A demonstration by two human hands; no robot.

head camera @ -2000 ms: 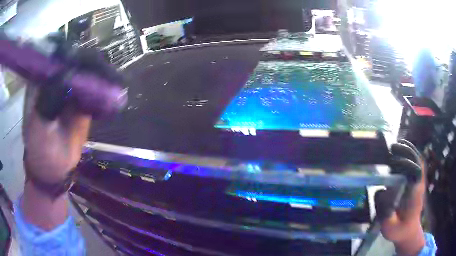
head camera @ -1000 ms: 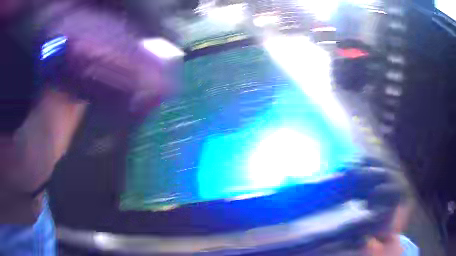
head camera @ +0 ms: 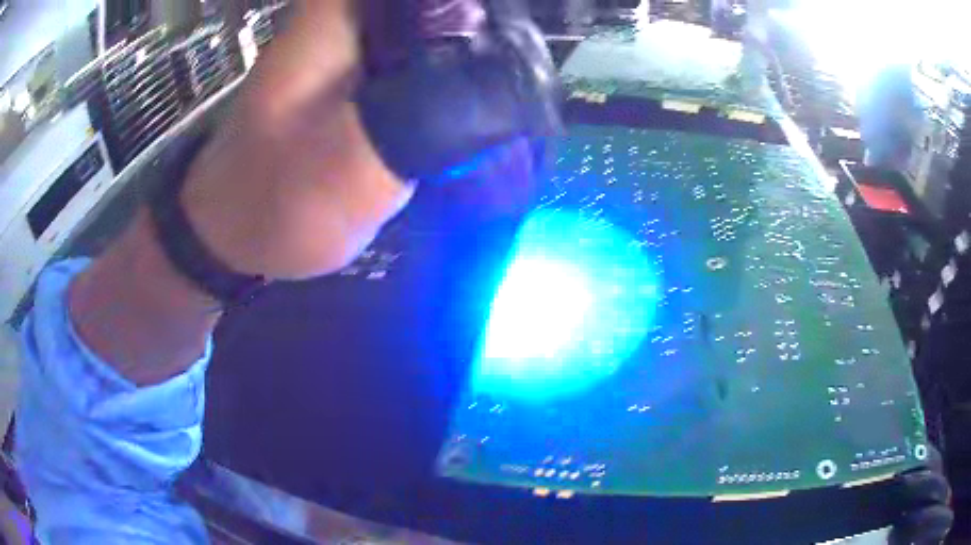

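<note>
A green printed circuit board (head camera: 767,373) lies on a dark surface in front of me, with small ringed holes near its front edge. My left hand (head camera: 453,106), in a dark glove with a black band on the wrist, is raised over the board's left side. It is shut on a purple UV torch (head camera: 453,16), mostly hidden by the fingers. A bright white-cyan spot falls on the board's left part. My right hand (head camera: 924,500) shows only as dark fingers by the board's front right corner, cut off and partly hidden; its grip cannot be told.
Another board (head camera: 649,64) lies behind the first. A black bin with a red inside (head camera: 882,197) stands at the right. Dark racks with ribs (head camera: 186,64) show at the upper left. A pale front edge (head camera: 256,500) runs along the bottom. Bright light glares at the upper right.
My left hand with the torch has moved right, over the board. The light spot has moved left across the board. The view is steadier, and my right hand shows lower and further right.
</note>
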